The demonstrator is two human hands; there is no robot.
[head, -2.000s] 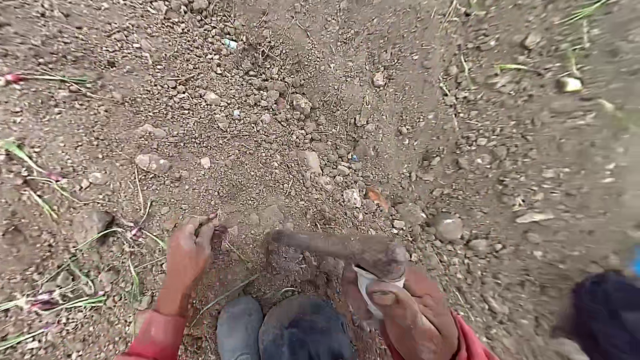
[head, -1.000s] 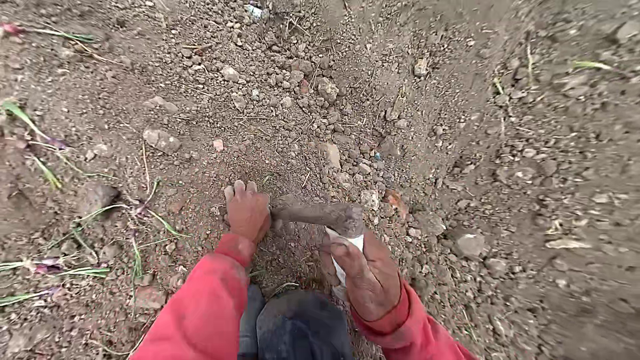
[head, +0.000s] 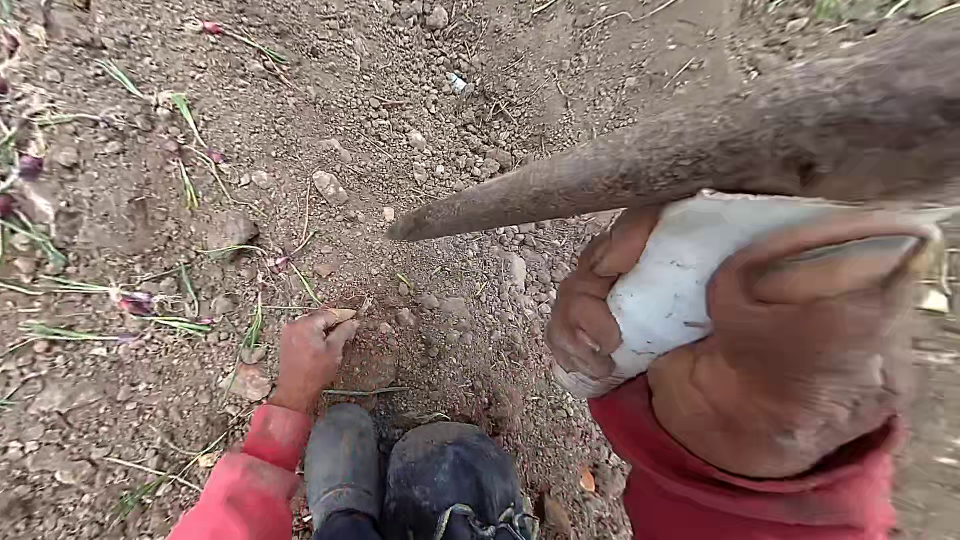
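My right hand [head: 780,345] is closed around a dirty wooden handle [head: 660,157], with a piece of white material [head: 675,277] wrapped between palm and wood. The handle is raised close to the camera, its narrow end pointing left over the soil. My left hand [head: 315,349] is low over the ground in front of my boot, thumb and forefinger pinched together around the dry tip of something small. What that is cannot be made out clearly. A small red onion [head: 279,262] with green leaves lies on the soil just above my left hand.
More red onions [head: 137,303] with green tops lie scattered at the left. Stones [head: 231,229] and clods dot the dry soil. My dark boot [head: 343,457] and dark-clothed knee [head: 450,480] are at the bottom. A small white scrap [head: 456,82] lies farther up.
My right hand has lifted the handle up towards the camera, away from the ground. My left hand has moved left, away from the handle's end, and its fingers now pinch something small.
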